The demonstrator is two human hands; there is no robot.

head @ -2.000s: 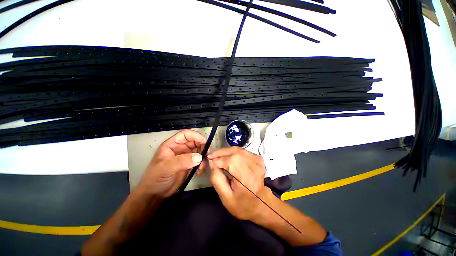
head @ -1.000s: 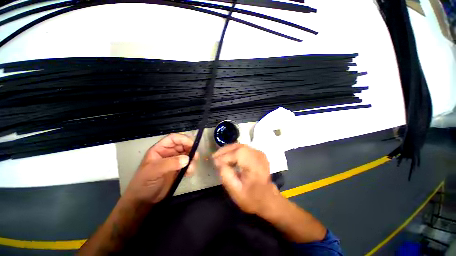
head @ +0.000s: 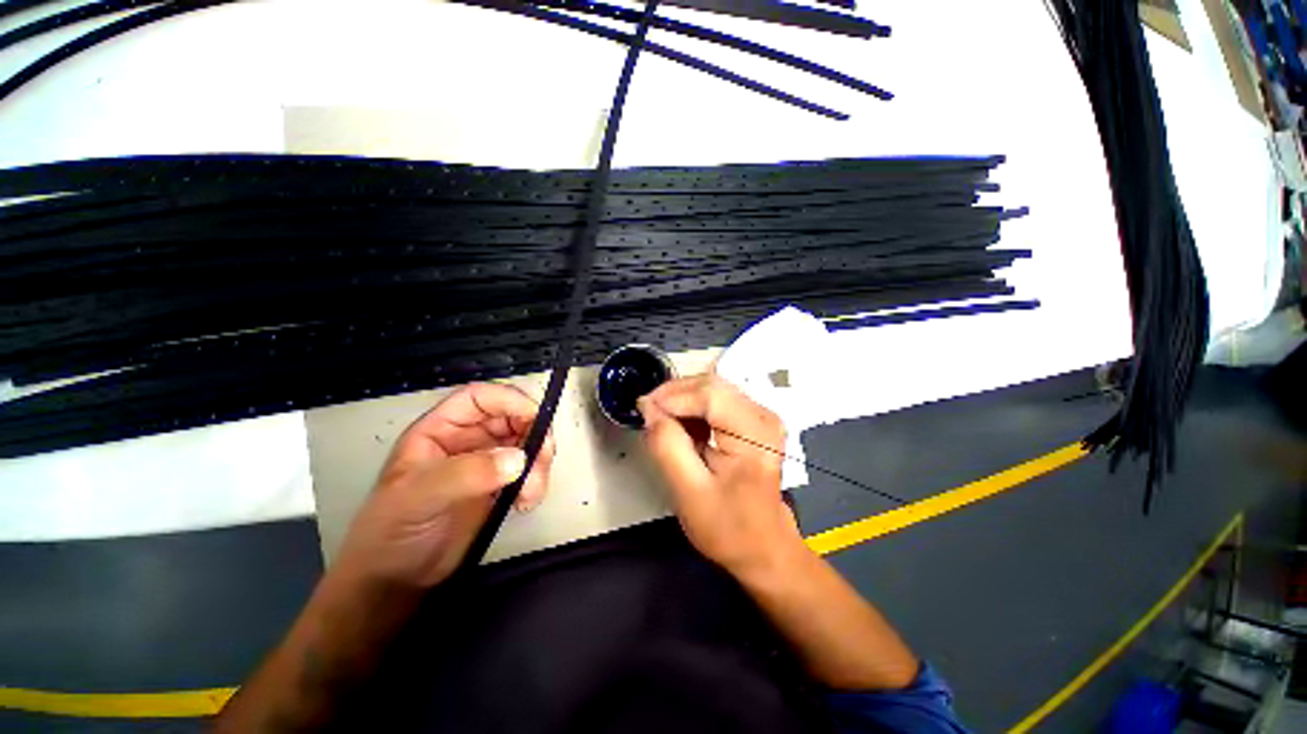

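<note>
My left hand pinches a long narrow black strap between thumb and fingers. The strap runs up and away across the pile of straps, which shows rows of tiny dots. My right hand holds a very thin dark applicator like a pen, its rear end pointing to the lower right. The fingertips are at the near right rim of the small round paint pot, which holds glossy dark liquid. The applicator's tip is hidden by the fingers and pot.
A crumpled white cloth or paper lies right of the pot. A beige-grey board lies under the pot and pile. A thick strap bundle hangs over the table edge at right. Separate straps lie at the far side.
My right hand has moved from beside the strap to the pot, bringing the applicator with it. My left hand still holds the strap. The whole view has shifted somewhat.
</note>
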